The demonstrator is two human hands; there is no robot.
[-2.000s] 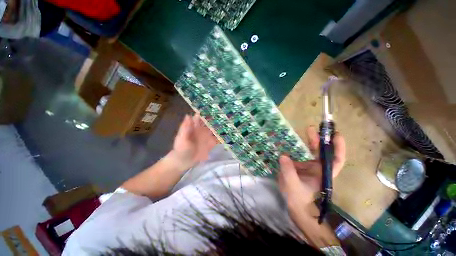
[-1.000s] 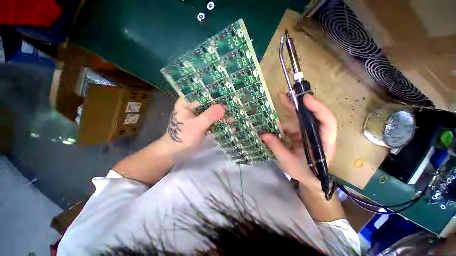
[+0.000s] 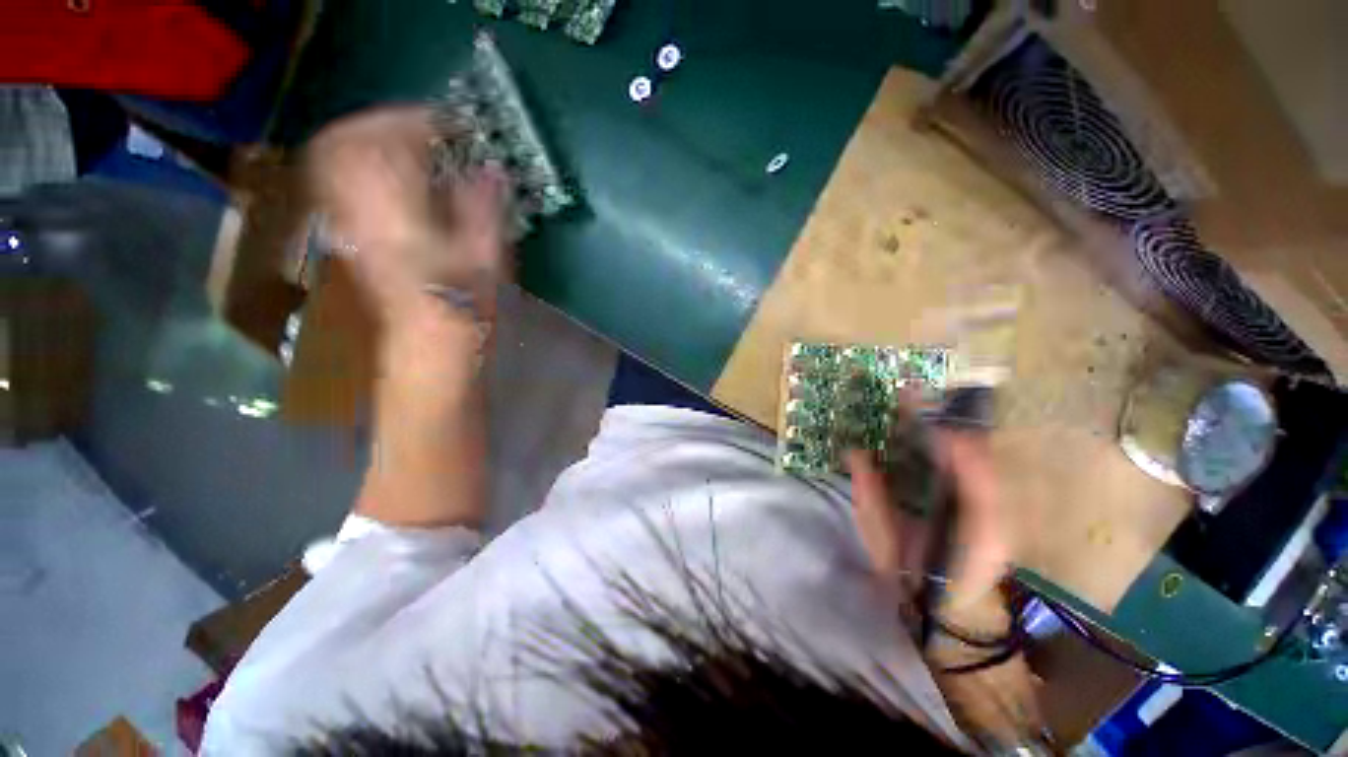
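My left hand (image 3: pixel 407 207), blurred, is at the upper left over the green mat's edge. Its fingers are on a green circuit board piece (image 3: pixel 510 141), tilted above the mat. My right hand (image 3: pixel 939 510), also blurred, is over the lower part of the brown board. It holds a smaller-looking green circuit board piece (image 3: pixel 828 402) by its lower right side. A dark blurred shape in the same hand looks like the soldering iron (image 3: pixel 924 481); its tip cannot be made out. The black cable (image 3: pixel 1087 643) runs off to the right.
White ring discs (image 3: pixel 668 56) lie on the green mat (image 3: pixel 651 192). The brown board (image 3: pixel 872 222) carries burn spots. A round silvery tin (image 3: pixel 1227 436) stands at its right. A spiral-patterned object (image 3: pixel 1064 141) and cardboard are upper right. Another panel (image 3: pixel 555 12) is at the top edge.
The long panel held in both hands now shows as two separate pieces, one at each hand. My left hand has moved up and left to the mat; my right hand has moved slightly down.
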